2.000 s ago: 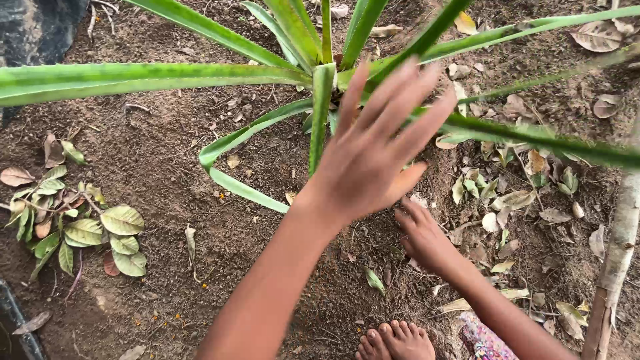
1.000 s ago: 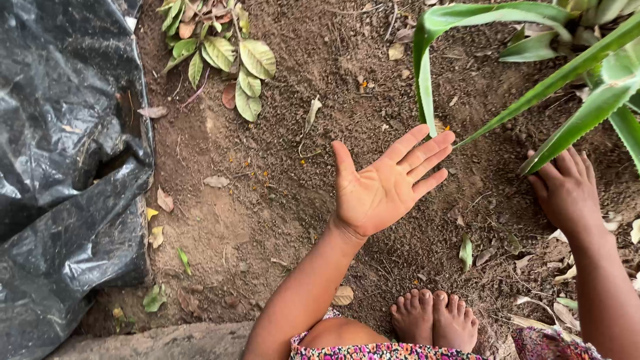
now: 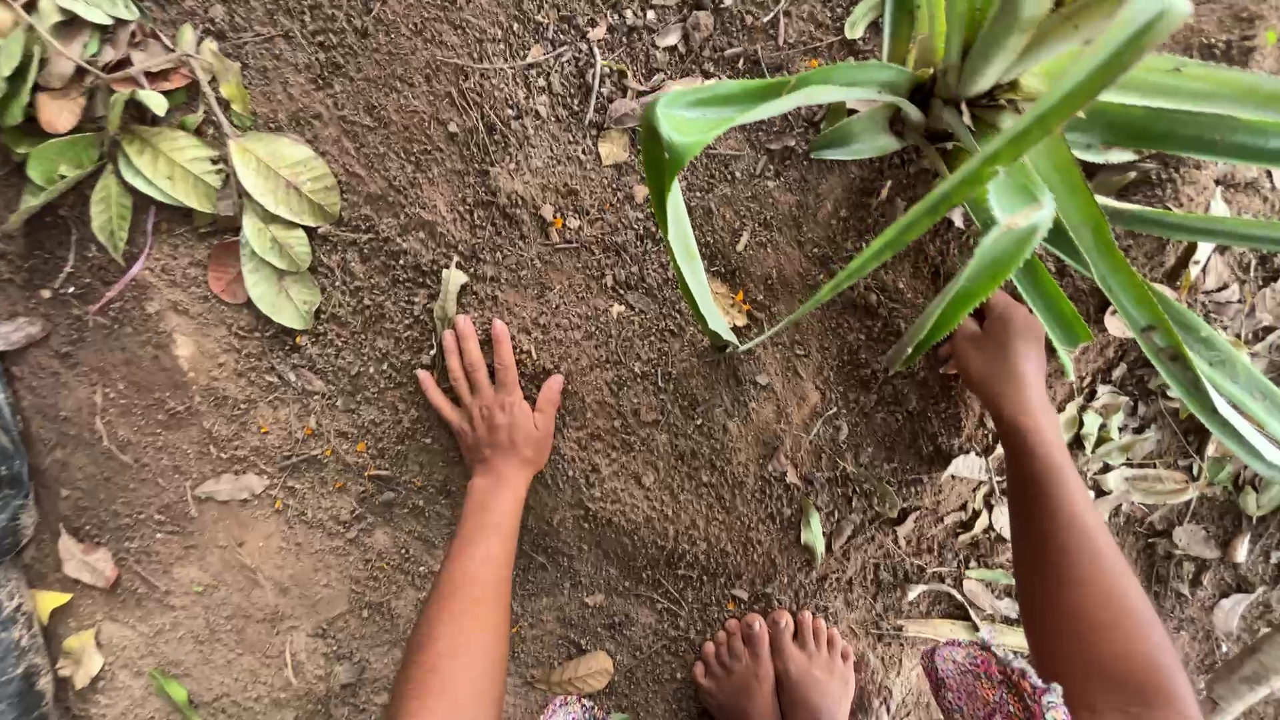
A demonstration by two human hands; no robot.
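Observation:
Palm down, with its fingers spread, my left hand rests on the loose brown soil, its fingertips beside a dry curled leaf. A spiny-edged, long-leaved green plant, like a pineapple plant, grows at the upper right. Under its drooping leaves, my right hand is at the soil near the plant's base, with its fingers curled. The leaves partly cover those fingertips, so whether they hold anything cannot be told. One long leaf bends sharply down between the hands.
A cut leafy twig lies at the upper left. Black plastic sheeting shows at the left edge. Two bare feet stand at the bottom. Dry leaves litter the right side, with a pale branch at the lower right corner.
My left hand, raised with its palm showing a second ago, is now palm down on the soil. My right hand stays low by the plant, its fingers now more curled. The view has shifted.

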